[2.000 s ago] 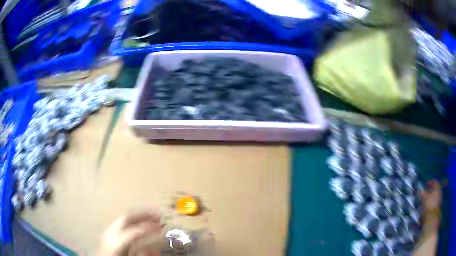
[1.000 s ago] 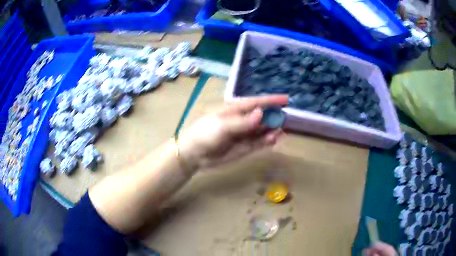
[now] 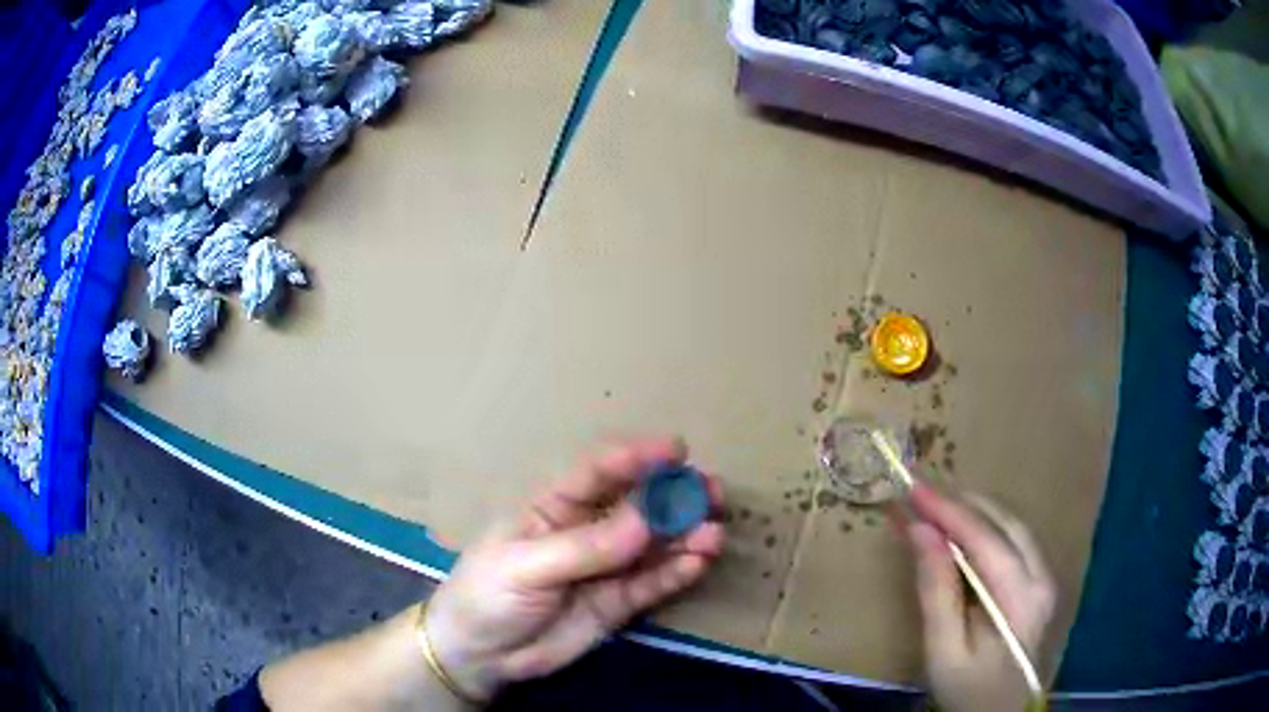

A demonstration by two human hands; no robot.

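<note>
My left hand (image 3: 571, 570) holds a round dark cup (image 3: 675, 499) in its fingertips, hollow side up, above the cardboard near the front edge. My right hand (image 3: 981, 591) holds a thin pale wooden stick (image 3: 991, 608). The stick's light tip is at the small clear dish (image 3: 852, 477); I cannot tell whether it touches the liquid. A small orange pot (image 3: 900, 345) stands just behind the dish, with dark spots around both.
Pale sculpted pieces (image 3: 251, 150) lie heaped at left beside a blue tray (image 3: 70, 403) of small pieces. A pink-lilac tub (image 3: 960, 116) of dark cups stands at back right. Finished assemblies (image 3: 1232, 445) stand in rows at right. Cardboard (image 3: 459, 334) covers the bench.
My left hand has moved down and nearer with the dark cup. My right hand has come left from beside the rows, bringing the stick to the clear dish. The view has tilted down.
</note>
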